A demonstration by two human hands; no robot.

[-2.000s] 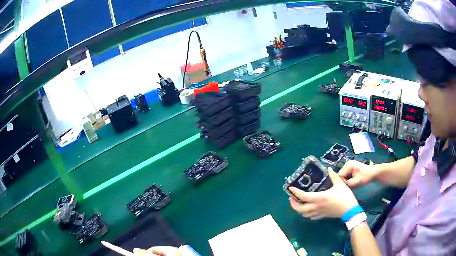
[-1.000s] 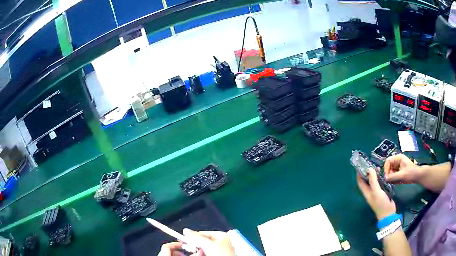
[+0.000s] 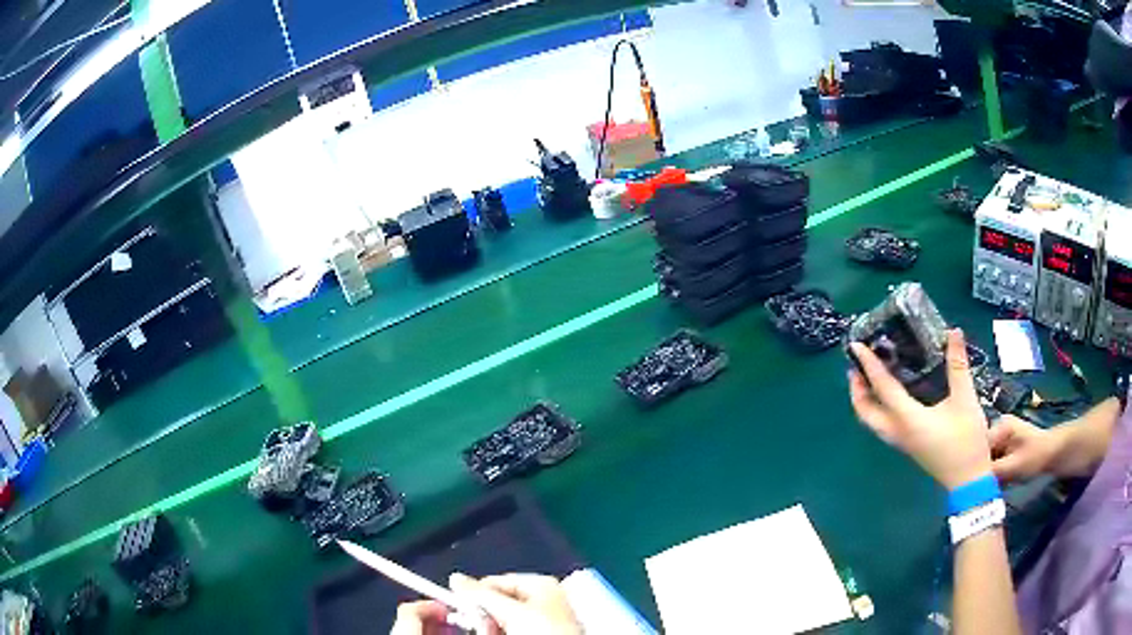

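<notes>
My right hand (image 3: 531, 603) is at the bottom edge, cut off by it, with its fingers closed around a slim pale pen (image 3: 395, 569). The pen points up and left over a flat black tray (image 3: 490, 546). What look like fingers of my left hand (image 3: 426, 618) show just left of it, by the pen; most of that hand is outside the picture. A blue-edged sheet or notebook (image 3: 608, 600) lies right of my hand. A large white paper (image 3: 745, 577) lies farther right.
Open device housings (image 3: 524, 443) are spaced along the green bench. Stacked black trays (image 3: 732, 242) stand behind them. At right, a neighbour's hands (image 3: 931, 428) hold a grey-black device (image 3: 902, 341) near white power supplies (image 3: 1008, 267). A rail crosses overhead.
The view has swung right since the first frame. The neighbour's device is raised and turned compared with one second ago. The pen has shifted slightly left and stays in my hand.
</notes>
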